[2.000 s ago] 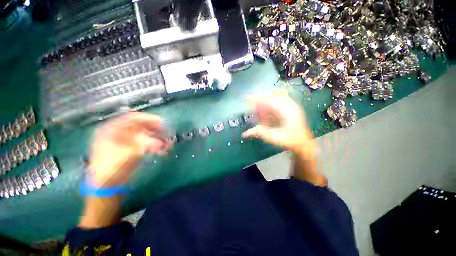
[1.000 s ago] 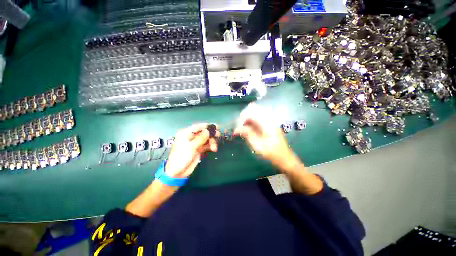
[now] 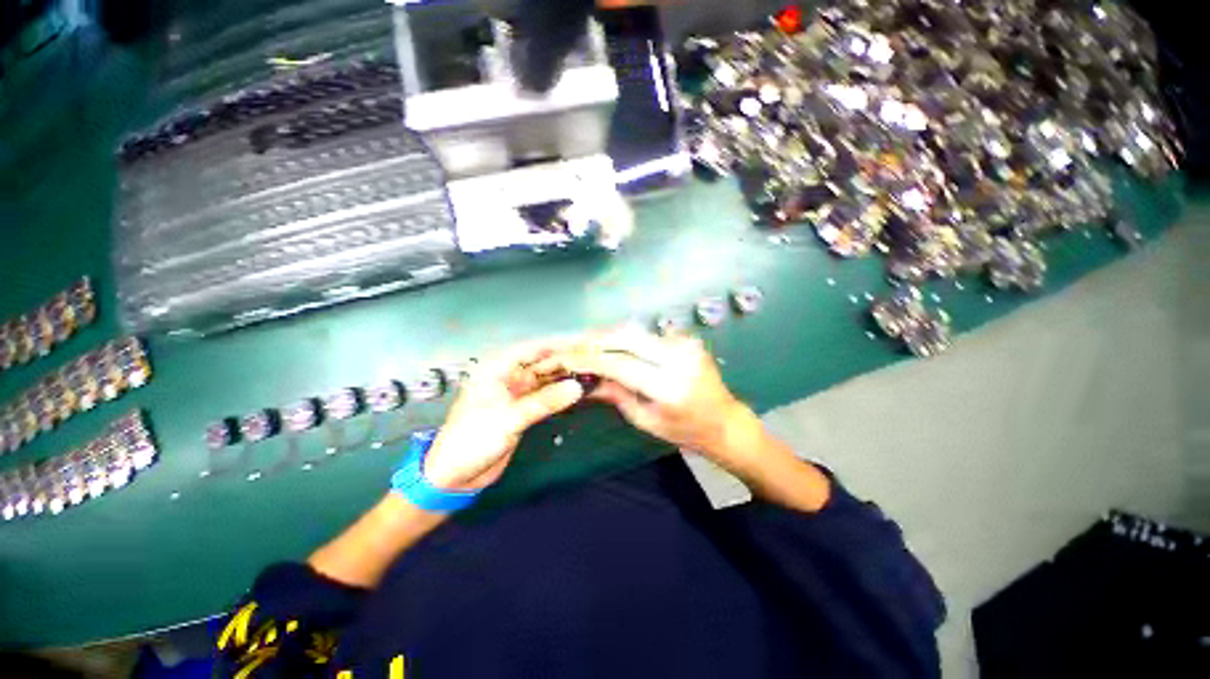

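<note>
My left hand (image 3: 500, 414) and my right hand (image 3: 661, 385) meet over the mat in front of me. Their fingertips close around a small dark module (image 3: 585, 382), mostly hidden by the fingers. A row of small dark wired lens mounts (image 3: 342, 402) lies to the left of my hands, with thin leads pointing towards me. More of the same small units (image 3: 711, 310) lie just beyond my right hand. The middle of the row is hidden under my hands.
Clear blister trays (image 3: 292, 199) lie at the back left, beside the white screw feeder (image 3: 511, 126). A dark screwdriver (image 3: 541, 47) hangs over the feeder. A large heap of modules (image 3: 916, 146) is at the right. Three board rows (image 3: 80, 391) lie at far left.
My hands have come together; the right hand has moved from the bright patch to meet the left around the small module. The view has shifted and tilted.
</note>
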